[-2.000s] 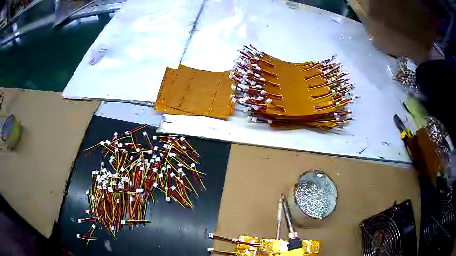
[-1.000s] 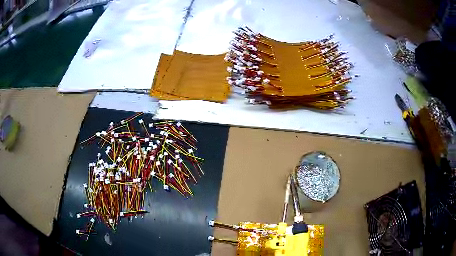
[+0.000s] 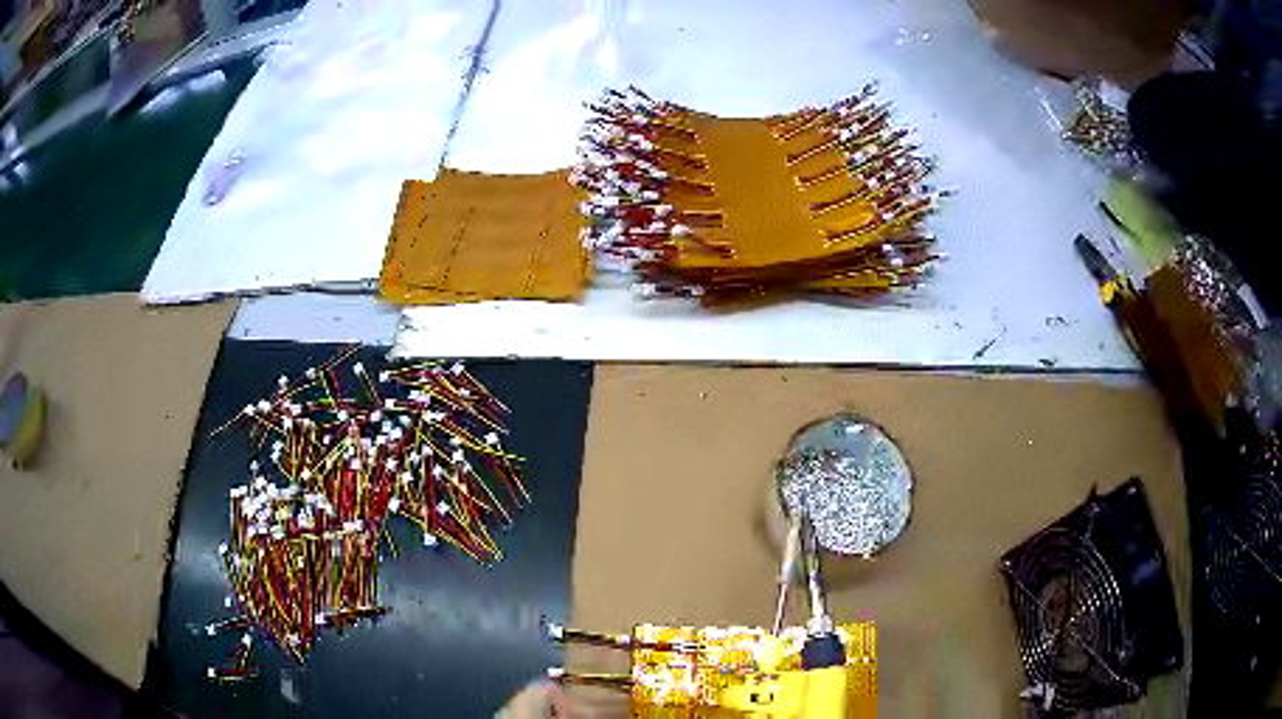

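Observation:
An amber flexible circuit panel [image 3: 661, 688] lies at the bottom edge, with two connector leads [image 3: 598, 636] sticking out to its left. A soldering iron [image 3: 817, 604] with a yellow-and-black handle lies across the view of the panel. A second slim shaft [image 3: 786, 579] runs beside it. Both tips overlap the near left part of a round tin [image 3: 865, 492] of glittering silver; contact is unclear. A small blurred part of my left hand [image 3: 534, 704] shows at the bottom edge, below the leads; its fingers are cut off. My right hand is out of the picture.
Loose connector leads [image 3: 345, 492] lie piled on a black mat [image 3: 548, 421]. Behind are bare amber panels [image 3: 485, 239] and a fanned stack of wired panels [image 3: 766, 190] on white sheets. A black fan [image 3: 1090, 597] stands at right, a yellow-and-black tool [image 3: 1104, 270] beyond it. A dark sleeve [image 3: 1202, 127] shows upper right.
The view has shifted. The iron and slim shaft now overlap the tin; earlier their tips were just left of it. Part of my left hand has appeared at the bottom edge.

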